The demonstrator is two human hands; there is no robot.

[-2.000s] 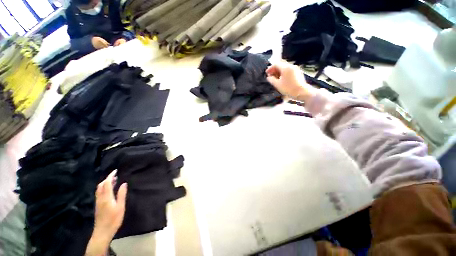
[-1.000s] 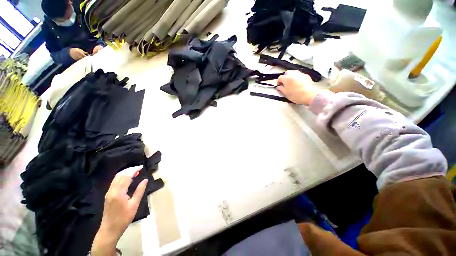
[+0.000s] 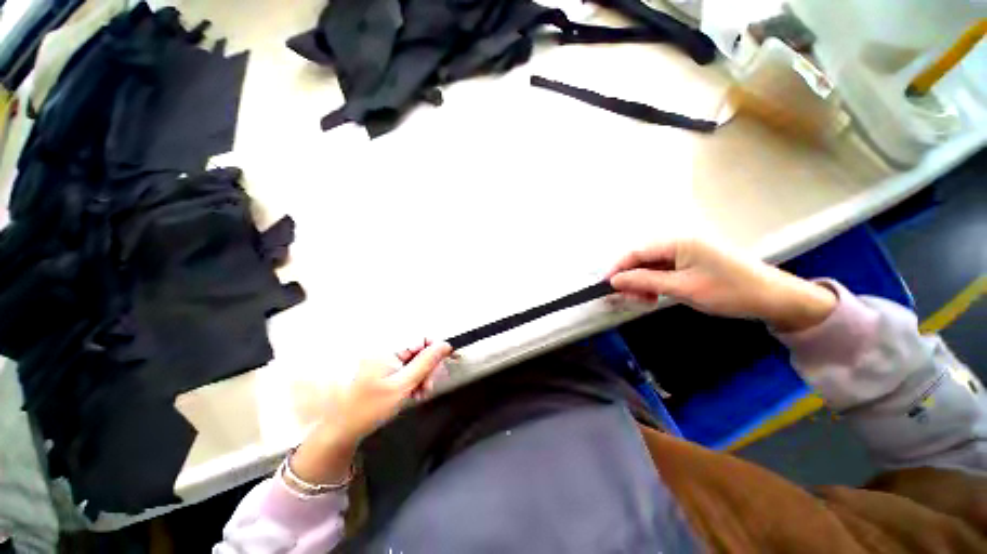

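Note:
A narrow black strip [image 3: 528,315] is stretched straight between my hands, along the table's near edge. My left hand [image 3: 379,392] pinches its left end between thumb and fingers. My right hand [image 3: 684,279] pinches its right end. Another black strip [image 3: 622,105] lies alone on the table, beyond my right hand. A large layered stack of black panels [image 3: 189,287] lies at the left, with short tabs showing along its right side.
A crumpled pile of black panels [image 3: 406,49] lies at the far centre. More black strips [image 3: 649,30] lie at the far right. A whitish-amber tub [image 3: 788,87] and a yellow-orange stick [image 3: 958,56] are at the right. A blue bin [image 3: 747,403] is below the table edge.
My right hand has moved from the strips to the near table edge and holds a strip. My left hand has left the panel stack and taken the strip's other end. The view has tilted down.

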